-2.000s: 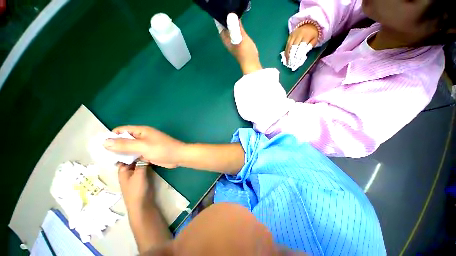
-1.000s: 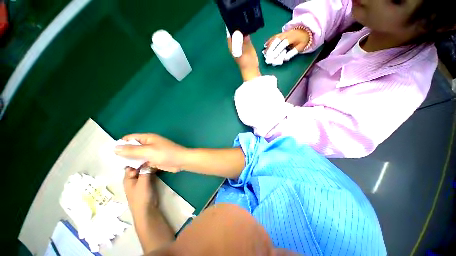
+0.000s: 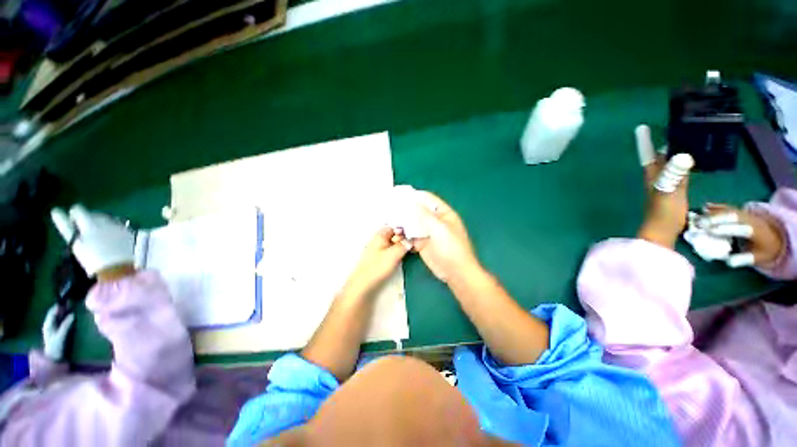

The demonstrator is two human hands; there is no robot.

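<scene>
My right hand (image 3: 450, 244) holds a white wipe (image 3: 406, 209), folded or crumpled, over the right edge of the pale board. My left hand (image 3: 377, 260) is just left of it, fingers bent inward and meeting the right hand's fingers below the wipe. A small shiny spot shows between the fingertips. Whether the left fingers grip it or the wipe is hidden.
Pale board (image 3: 371, 166) on the green mat (image 3: 489, 209). Clipboard sheet (image 3: 197, 271) at left, beside a neighbour's white-gloved hand (image 3: 105, 244). White bottle (image 3: 552, 127) stands ahead right. Right neighbour's hands (image 3: 668, 205) are near a black box-shaped device (image 3: 704, 131). Brown-edged trays (image 3: 166, 57) far left.
The view has swung left and levelled; the bottle and right neighbour now appear further right, and the left neighbour shows. My hands remain together at the wipe. The white pile no longer shows distinctly.
</scene>
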